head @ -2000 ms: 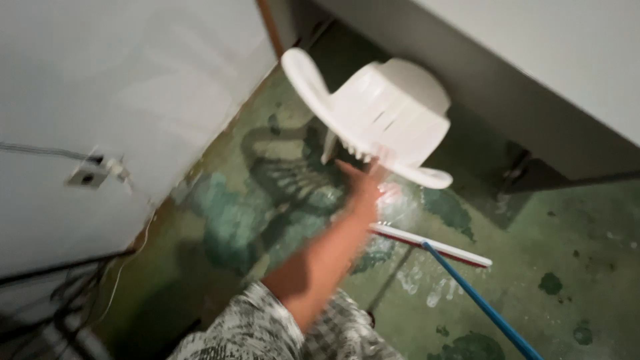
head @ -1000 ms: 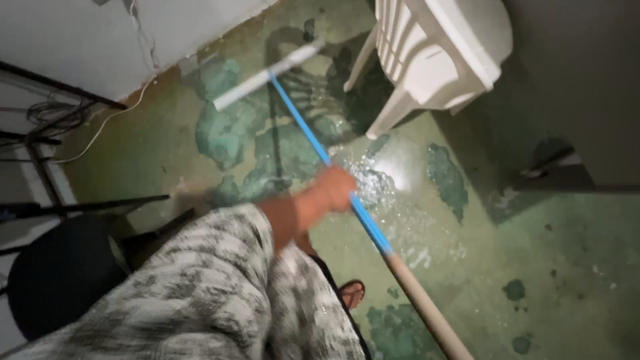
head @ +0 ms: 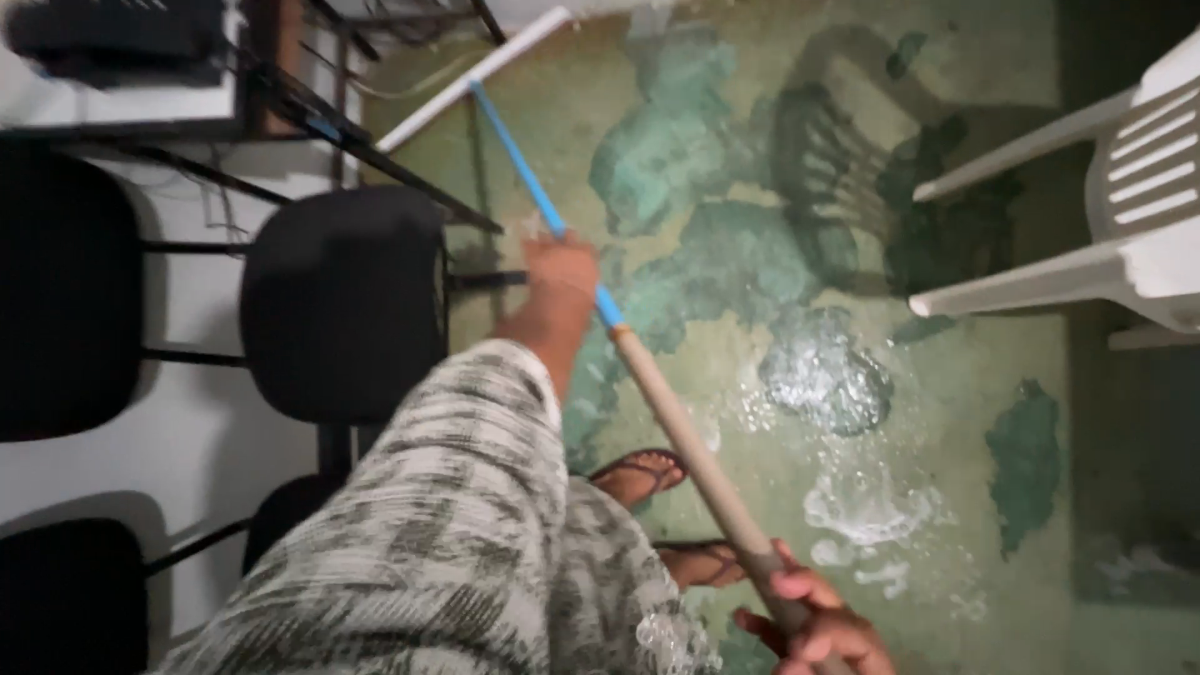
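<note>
My left hand [head: 562, 272], below a patterned sleeve, is closed around the blue section of a long handle. Lower down, at the bottom of the view, the fingers of my right hand [head: 825, 623] curl around the handle's beige section. The handle [head: 689, 436] runs diagonally to the long white head of a floor squeegee [head: 473, 80], which lies near the wall and a dark metal frame at the upper left. Soapy water with foam [head: 830, 370] lies on the worn green floor [head: 947, 375], right of the handle.
Black padded chairs [head: 347, 305] line the left side, below a table [head: 122, 112] with dark metal legs. A white plastic chair [head: 1148, 187] stands at the right. My sandalled feet [head: 647, 473] are beside the handle.
My left hand was at the white plastic chair two seconds ago, then on the squeegee handle. The squeegee head now lies nearer the black chairs. My right hand has come into view.
</note>
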